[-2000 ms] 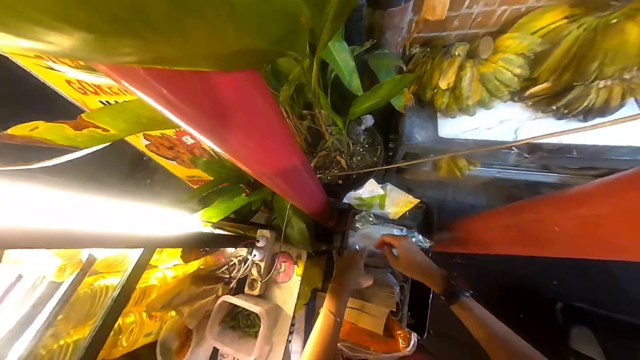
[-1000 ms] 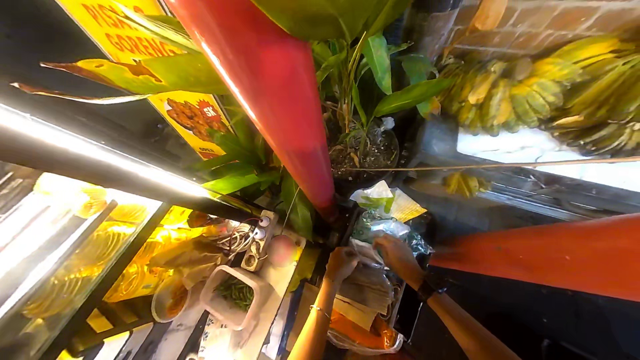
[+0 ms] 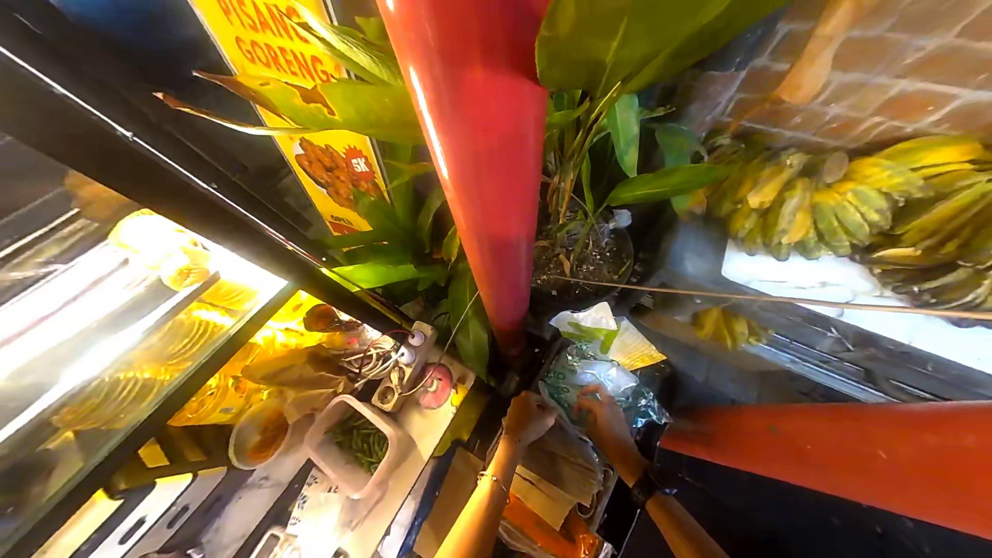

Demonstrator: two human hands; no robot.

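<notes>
My left hand [image 3: 529, 418], with a thin bracelet at the wrist, is curled at the left edge of a clear plastic bag [image 3: 570, 384] with green print; whether it grips the bag cannot be made out. On the bag's right part lies my right hand [image 3: 603, 422], fingers bent over the crumpled plastic, with a dark band at its wrist. Just beyond the bag rest white and yellow packets [image 3: 632, 346]. Brown paper bags [image 3: 554, 469] are stacked below and between my hands, and an orange plastic bag [image 3: 535, 527] lies nearer to me.
A red post [image 3: 484, 155] rises ahead, beside a potted plant [image 3: 581, 256]. Banana bunches [image 3: 821, 201] lie at the right above an orange-red beam [image 3: 837, 457]. To the left are a square tub of green chillies or beans [image 3: 360, 446], a power strip [image 3: 399, 368] and a lit glass case [image 3: 155, 364].
The view has swung, so the post and plant show differently. Both hands stay by the plastic bag; my left hand is now a little farther apart from my right.
</notes>
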